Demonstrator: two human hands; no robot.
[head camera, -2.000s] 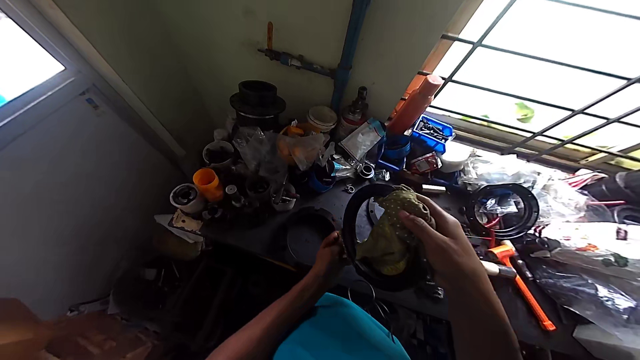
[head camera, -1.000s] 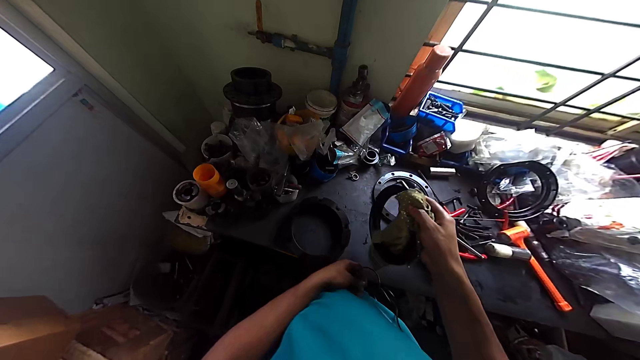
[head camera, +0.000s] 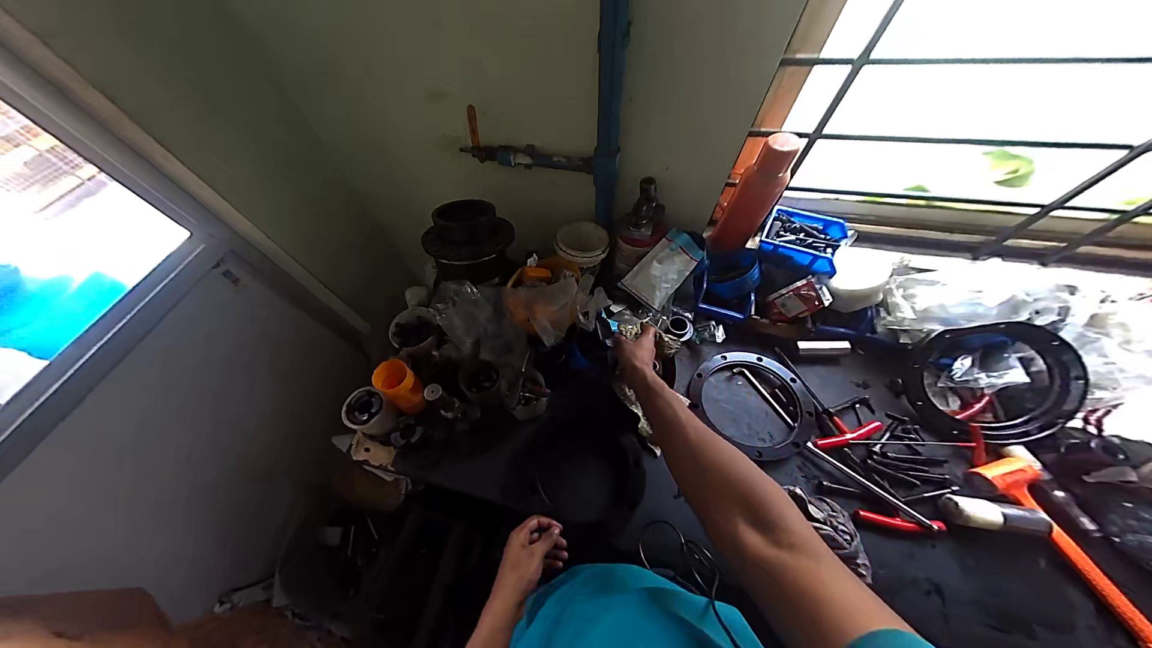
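Note:
My right hand (head camera: 637,349) reaches to the cluttered back of the bench, its fingers closed on a patterned yellowish cloth (head camera: 664,340). Part of the cloth hangs down beside my wrist. My left hand (head camera: 533,547) rests near the bench's front edge, fingers curled loosely with nothing visible in them. A dark round housing (head camera: 589,481) stands on the bench just beyond the left hand. Right of my right forearm, a flat metal ring with bolt holes (head camera: 709,421) lies on the bench, with a metal rod inside its opening.
A larger black ring (head camera: 918,382), an orange-handled hammer (head camera: 1075,553), red-handled tools (head camera: 850,436) and hex keys lie to the right. An orange cup (head camera: 399,385), plastic bags and a black flanged fitting (head camera: 468,243) crowd the back left. A blue bin (head camera: 799,256) holds bolts.
My right hand has moved with the cloth from the black ring-shaped part to the back of the bench. My left hand has moved left, away from that part, which it held two seconds ago.

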